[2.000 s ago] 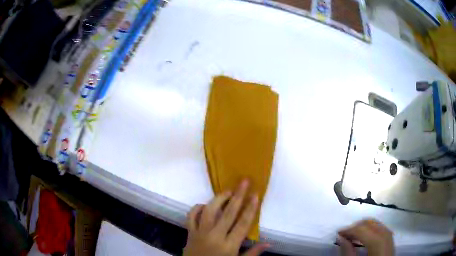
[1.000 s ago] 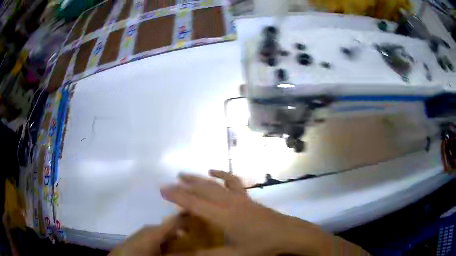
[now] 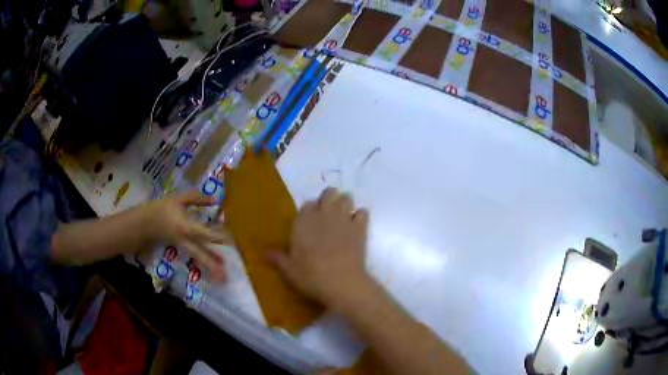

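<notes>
A mustard-yellow cloth piece [image 3: 260, 227] lies slanted across the table's left part, its upper end over the taped edge. My right hand [image 3: 326, 245] reaches up from the bottom and grips the piece's right side, thumb on the cloth, fingers bent. Another person's bare hand [image 3: 183, 227], below a grey-blue sleeve, comes from the left, fingers spread beside the piece's left edge; whether it touches is unclear. I cannot make out my left hand; a small yellow-brown patch at the bottom edge is too cut off to name.
The white sewing machine head [image 3: 633, 300] and lit needle plate [image 3: 575, 315] are at the lower right. A brown board with printed tape [image 3: 505, 73] lies along the back. A dark bundle [image 3: 110, 80] and pale cords are at the upper left. Red cloth [image 3: 113, 340] is below the table edge.
The view has swung left, away from the machine. The yellow piece, bunched under my hands a second ago, now lies flatter at the table's left side. Another person's hand has come in.
</notes>
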